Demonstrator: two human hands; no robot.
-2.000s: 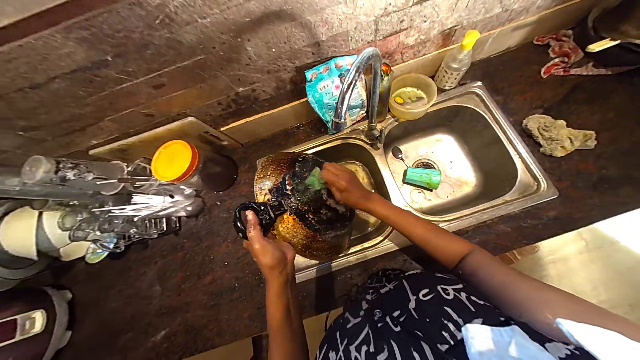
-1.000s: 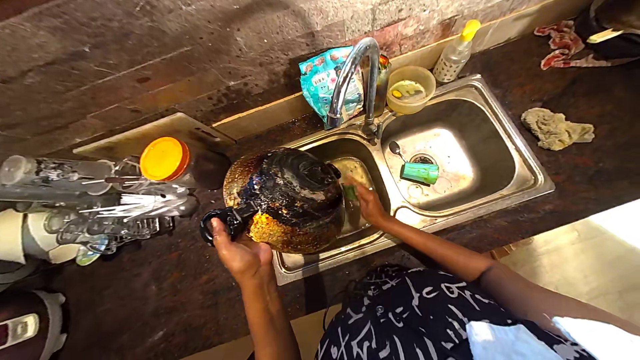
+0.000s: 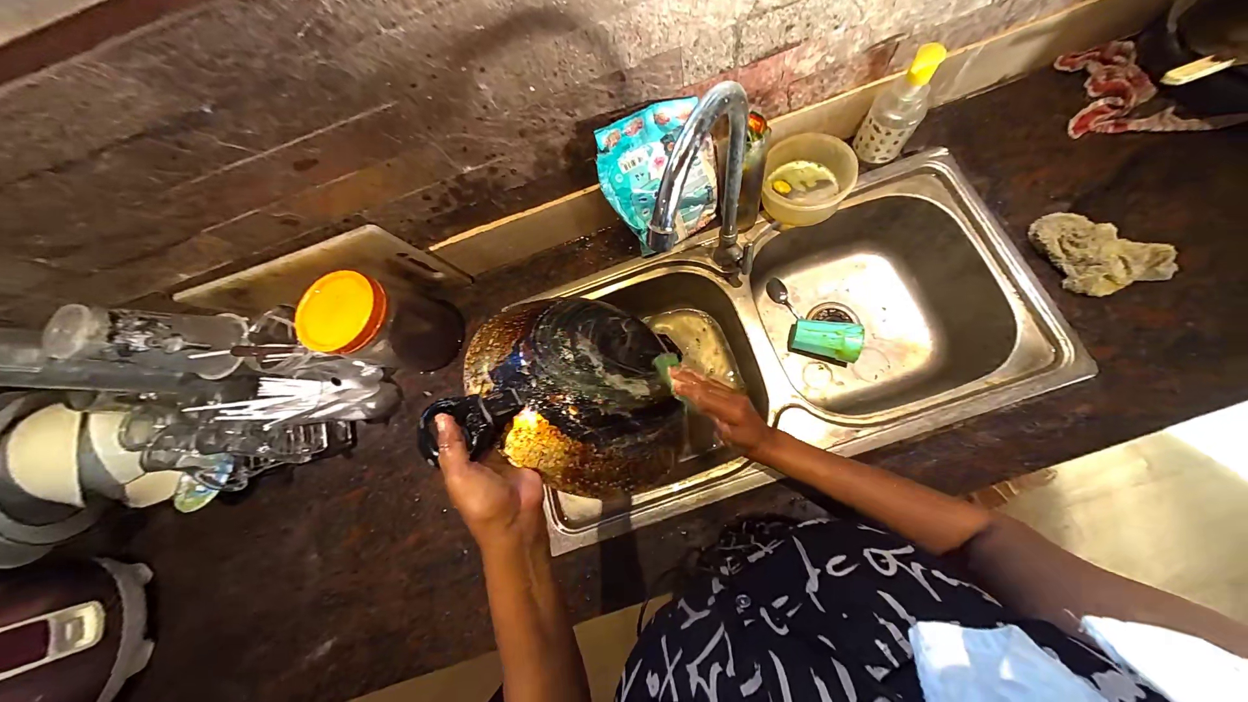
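Observation:
A large soot-blackened, rounded pan (image 3: pixel 595 390) with brown and golden stains lies tilted over the left basin (image 3: pixel 721 341) of a steel double sink. My left hand (image 3: pixel 483 483) grips its black handle (image 3: pixel 468 424) at the near left. At the pan's right side, my right hand (image 3: pixel 717 405) presses a green scouring pad (image 3: pixel 667 370) against the dark surface. In the right basin (image 3: pixel 965 322) lie a green cup (image 3: pixel 827 341) on its side and a spoon (image 3: pixel 783 295), close to the drain.
Behind the sink stand the faucet (image 3: pixel 726 175), a teal packet (image 3: pixel 634 166), a plastic bowl (image 3: pixel 804 180) and a yellow-capped bottle (image 3: pixel 895 112). A crumpled cloth (image 3: pixel 1102 253) lies at right. Leftward are an orange-lidded jar (image 3: pixel 341 312), a rack of glasses and utensils (image 3: pixel 292 400) and a dark appliance (image 3: pixel 68 624).
Since the earliest frame, my right hand has moved with the green pad from the pan's upper middle to its right edge. The blackened pan has turned somewhat, with my left hand still at its handle.

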